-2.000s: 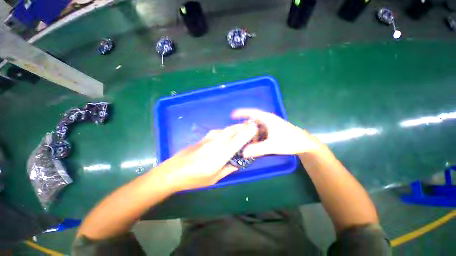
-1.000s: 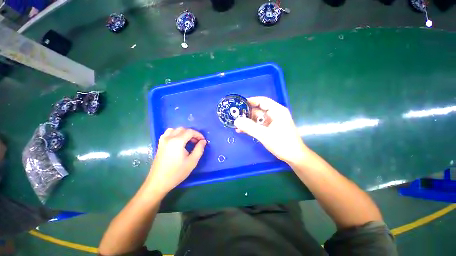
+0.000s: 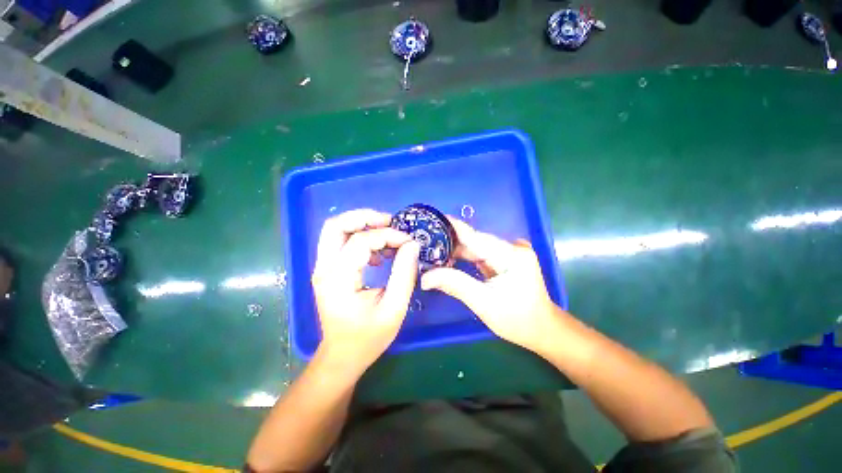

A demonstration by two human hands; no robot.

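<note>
A round motor unit (image 3: 427,231), dark blue and silver with a centre hole, is held above the blue parts tray (image 3: 297,277). My right hand (image 3: 499,282) grips it from the right side and below. My left hand (image 3: 362,277) is at its left side, with thumb and fingertips close together at the centre of its face. Whether a ring is between those fingertips cannot be told. A thin silver ring (image 3: 467,212) lies in the tray behind the motor unit.
A plastic bag of washers (image 3: 78,314) and a curved row of motor units (image 3: 123,198) lie at the left. Farther motor units (image 3: 409,40) and black housings (image 3: 142,66) stand or lie along the far side. A pale post (image 3: 92,111) is at upper left.
My left hand has moved right and up from the tray's left part to the motor unit's face. The motor unit is slightly lower. The far motor units have shifted right in view.
</note>
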